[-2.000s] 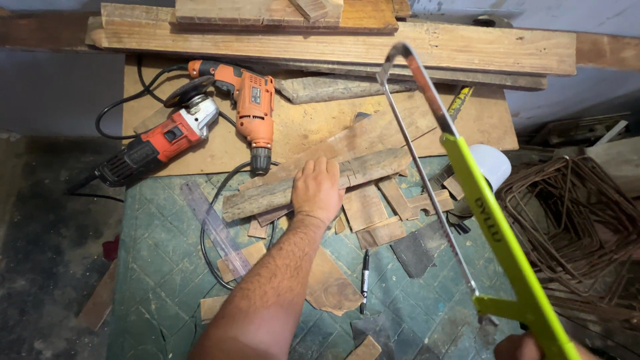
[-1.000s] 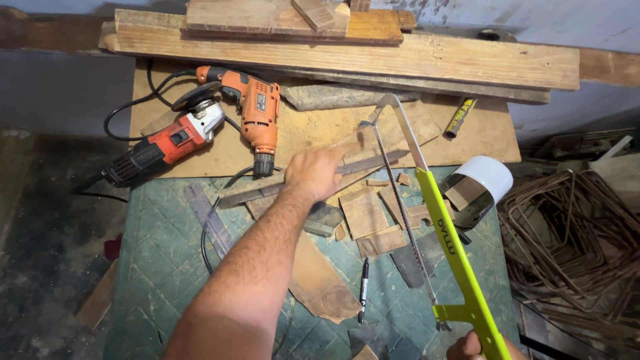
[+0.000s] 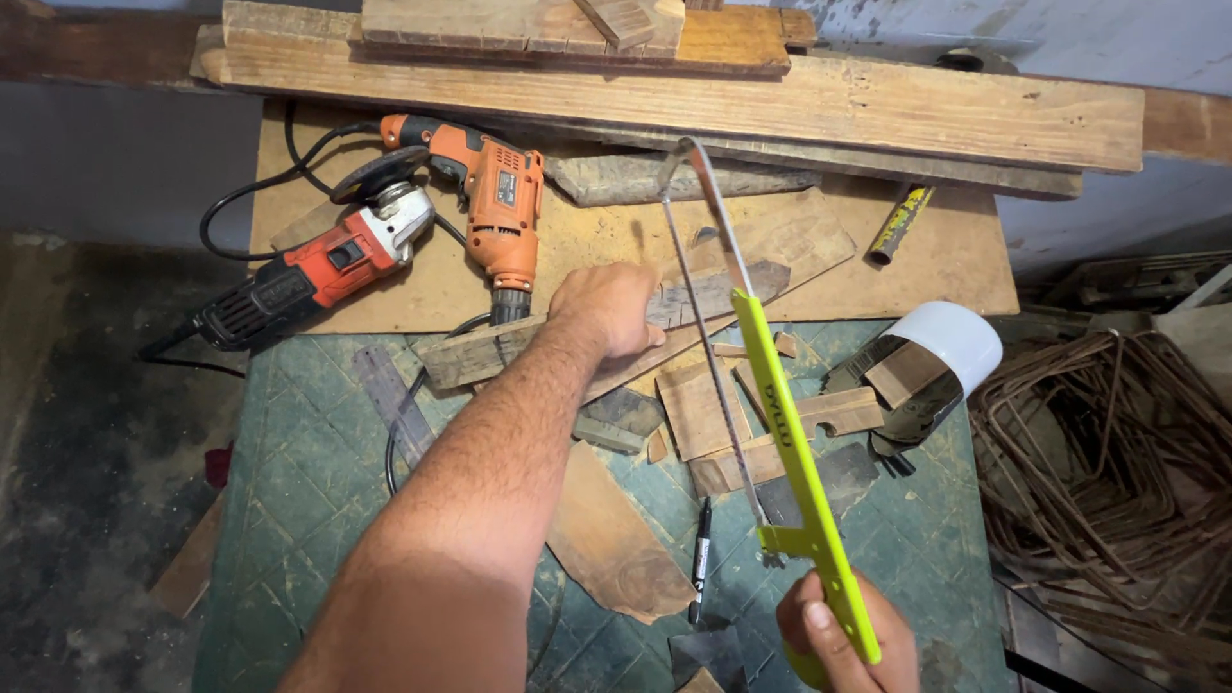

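Observation:
My left hand (image 3: 608, 306) grips a rough, weathered wood strip (image 3: 486, 352) from above, near its middle. The strip slants up to the right over a flat wooden board (image 3: 804, 241). In my right hand (image 3: 847, 635), at the lower right, is the handle of a hacksaw with a lime-green frame (image 3: 794, 423). Its toothed blade (image 3: 707, 356) passes in front of the strip, right of my left hand; whether they touch I cannot tell. Small wood offcuts (image 3: 701, 409) and a black marker (image 3: 701, 558) lie below.
An orange drill (image 3: 502, 207) and a red angle grinder (image 3: 337, 260) with cords lie at the left. Long planks (image 3: 616, 91) are stacked at the back. A white container (image 3: 948, 342) lies tipped at the right, near bent metal rods (image 3: 1068, 452). A clear ruler (image 3: 393, 404) rests left of my arm.
The hacksaw has moved left, closer to my left hand. My left hand still holds the wood strip, whose angle has shifted and which now shows a broader face than one second ago.

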